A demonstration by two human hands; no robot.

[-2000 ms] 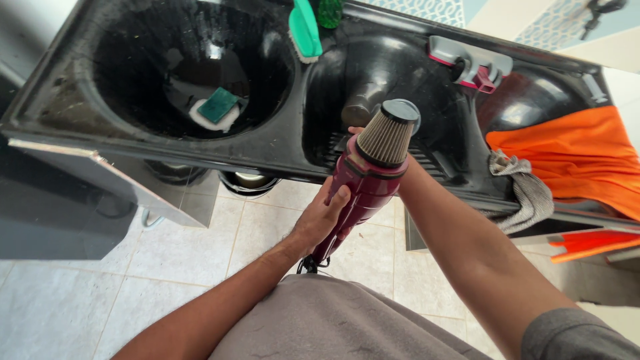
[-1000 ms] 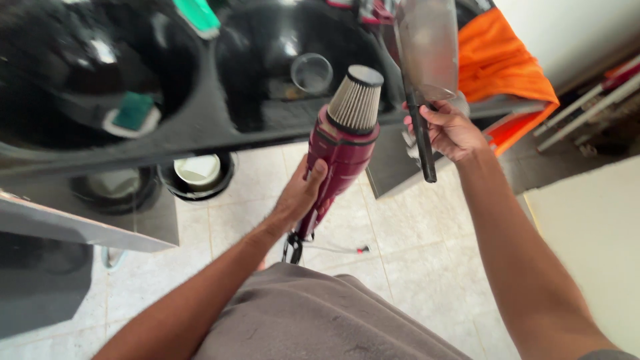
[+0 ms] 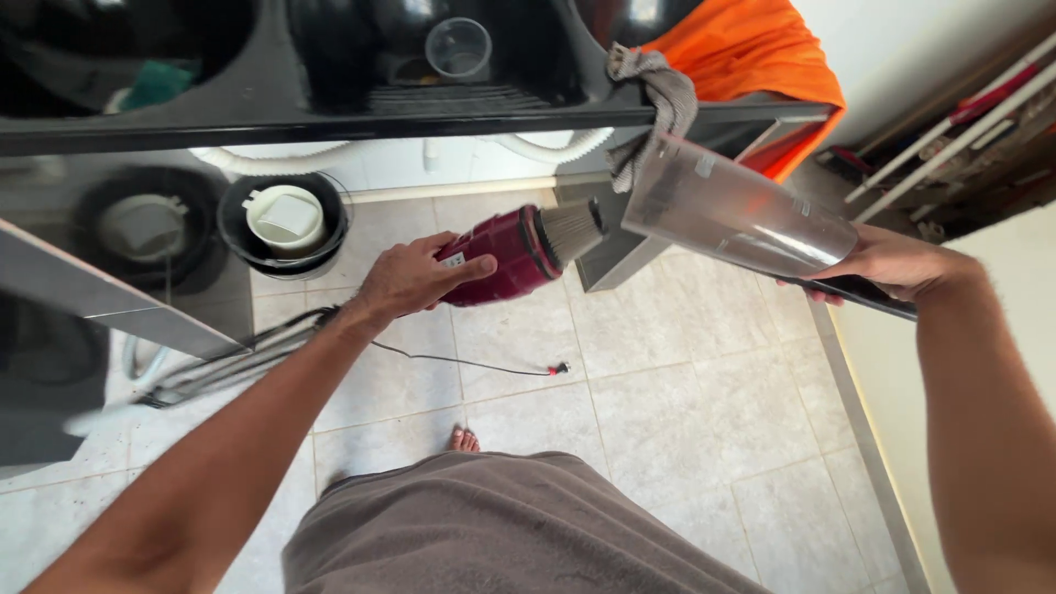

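My left hand (image 3: 421, 276) grips the maroon motor body of a handheld vacuum cleaner (image 3: 502, 256), tilted so that its pleated cone filter (image 3: 571, 232) points right. In my right hand (image 3: 899, 260) is the clear plastic dust container (image 3: 738, 210) with a black nozzle (image 3: 858, 295) at its far end. The container's wide rim faces the filter, with a small gap between them. A black power cord (image 3: 462, 360) runs behind my left wrist, its plug (image 3: 561, 369) over the floor tiles.
Ahead is a black sink counter (image 3: 495, 122) with a clear round cup (image 3: 459, 48) in the middle basin. A grey rag (image 3: 672, 99) and an orange cloth (image 3: 742, 49) hang over its edge. Below stand a black bucket (image 3: 235, 231) and an open cabinet door (image 3: 124, 289). Poles (image 3: 965, 124) lean at right.
The vacuum body has tipped from upright to pointing right. The dust container in my right hand has swung from upright to lying slantwise, its rim toward the filter. The view has shifted.
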